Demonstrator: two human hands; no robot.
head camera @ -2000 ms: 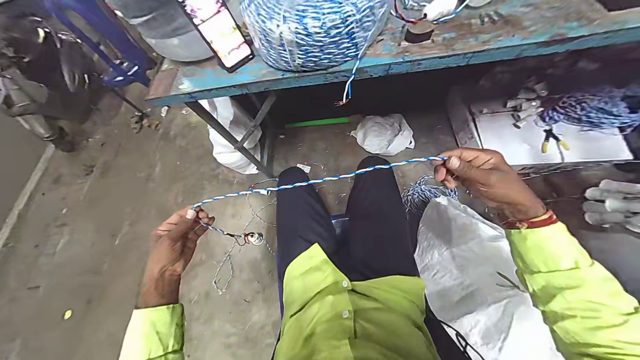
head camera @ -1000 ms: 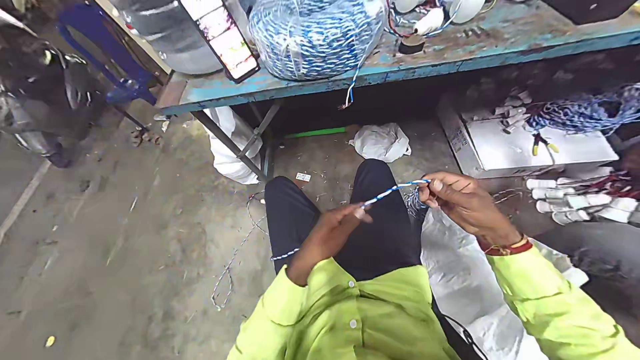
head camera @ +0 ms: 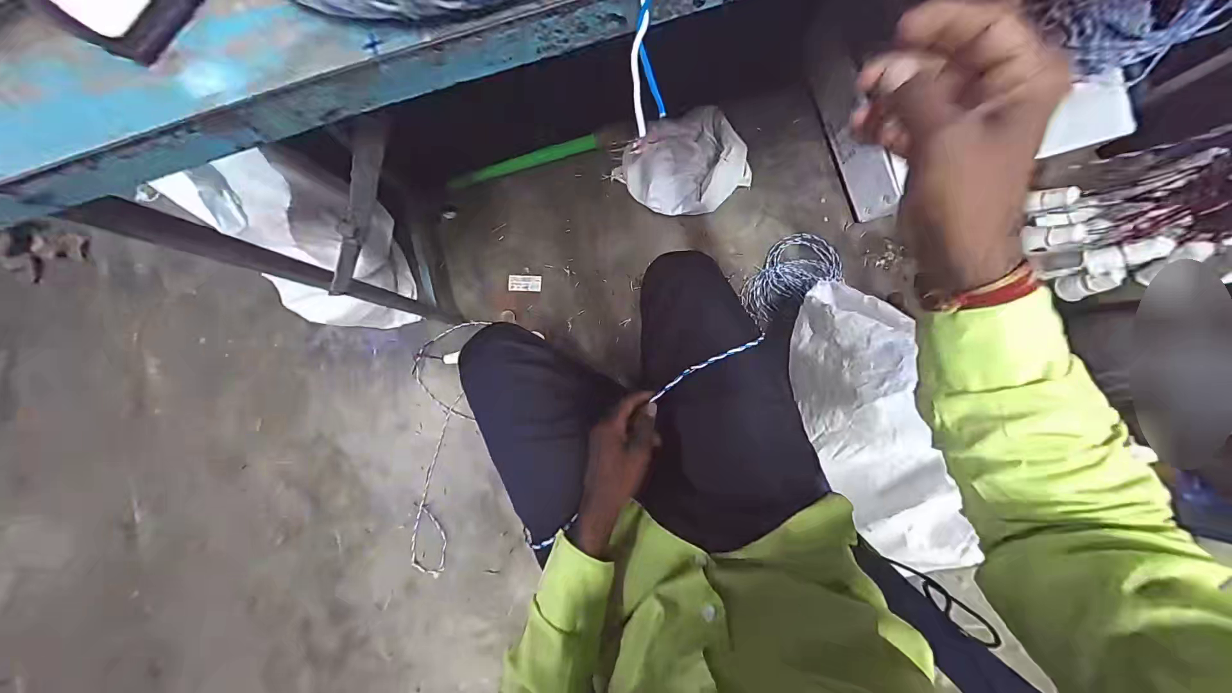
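Note:
A blue-and-white twisted wire crosses my right thigh, and my left hand grips it between thumb and fingers over my lap. Part of the same kind of wire shows beside my left hip. My right hand is raised at the upper right, blurred, near the box under the bench; whether something is between its fingertips cannot be made out. A coil of blue-and-white wire lies past my right knee. One untwisted blue strand and one white strand hang from the bench edge.
The blue bench edge runs across the top, with a metal leg frame below. A white plastic bag and a green strip lie underneath. A white sack is beside my right leg; white connectors are at right. Thin wire lies on the floor.
My right hand has let go of the twisted wire and moved up and right. The left hand has come in from the far left to my lap. The view has shifted closer.

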